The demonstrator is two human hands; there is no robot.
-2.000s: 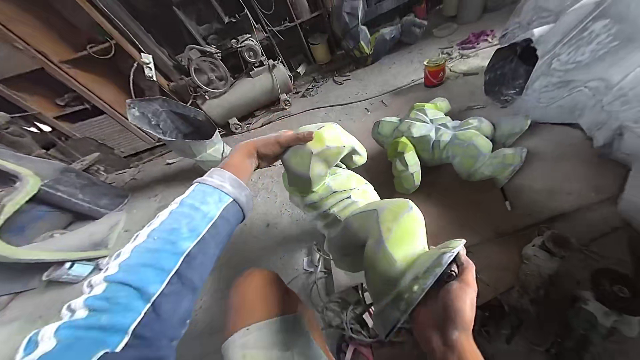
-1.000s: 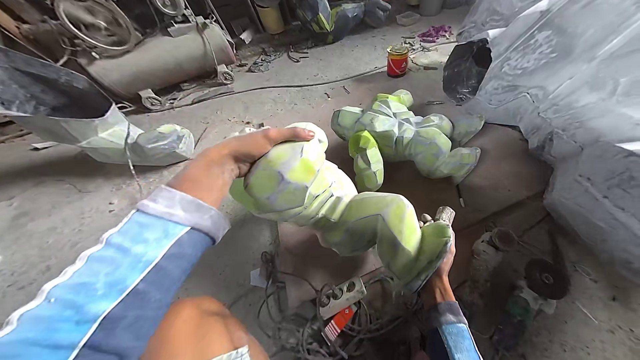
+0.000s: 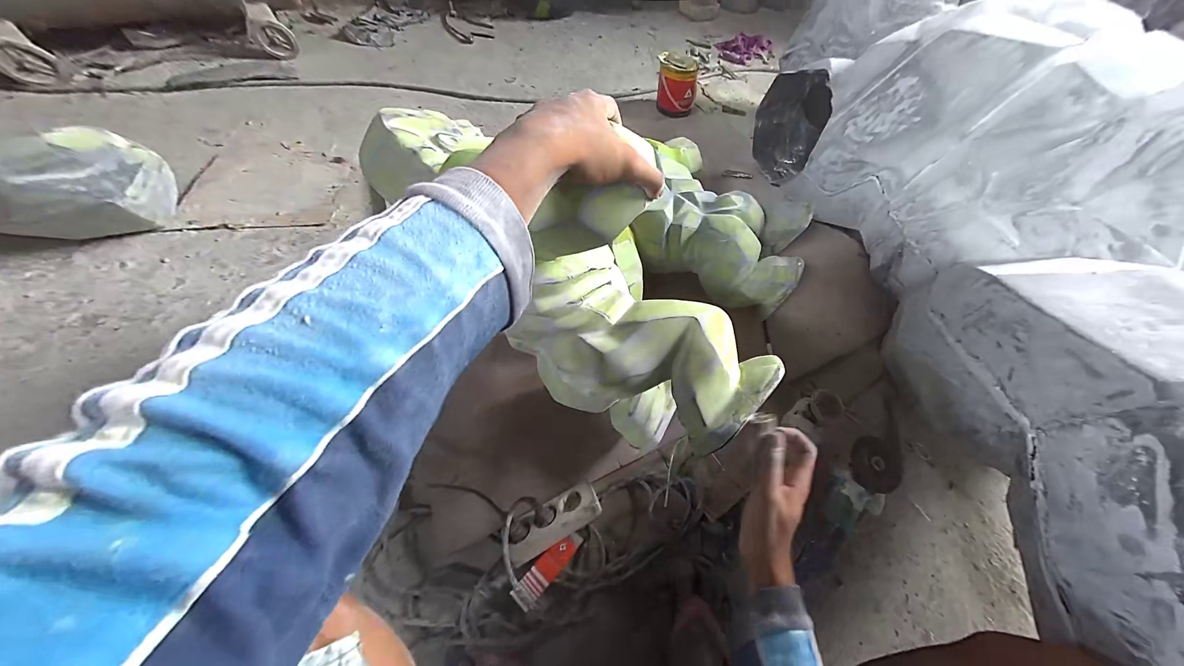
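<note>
My left hand (image 3: 583,148) grips the upper part of a faceted green and grey figure (image 3: 610,324), which hangs tilted over the floor with its feet toward the lower right. Behind it on the floor lies a second, similar figure (image 3: 717,231), partly covered by the first one and my hand. My right hand (image 3: 777,490) is just below and right of the held figure's foot, apart from it. Between its fingertips is a small block-like thing (image 3: 766,427), too small to name surely.
A power strip (image 3: 555,523) with tangled cables and an orange-labelled packet (image 3: 548,569) lie below. Large grey faceted forms (image 3: 1017,203) fill the right side. A red and yellow can (image 3: 677,85) stands at the back, a green-grey faceted piece (image 3: 83,185) lies at left, and a cable (image 3: 370,83) crosses behind.
The held figure has left my right hand, which was at its foot end before. My left hand has swung it round, over and against the view of the second figure. The view has tilted downward.
</note>
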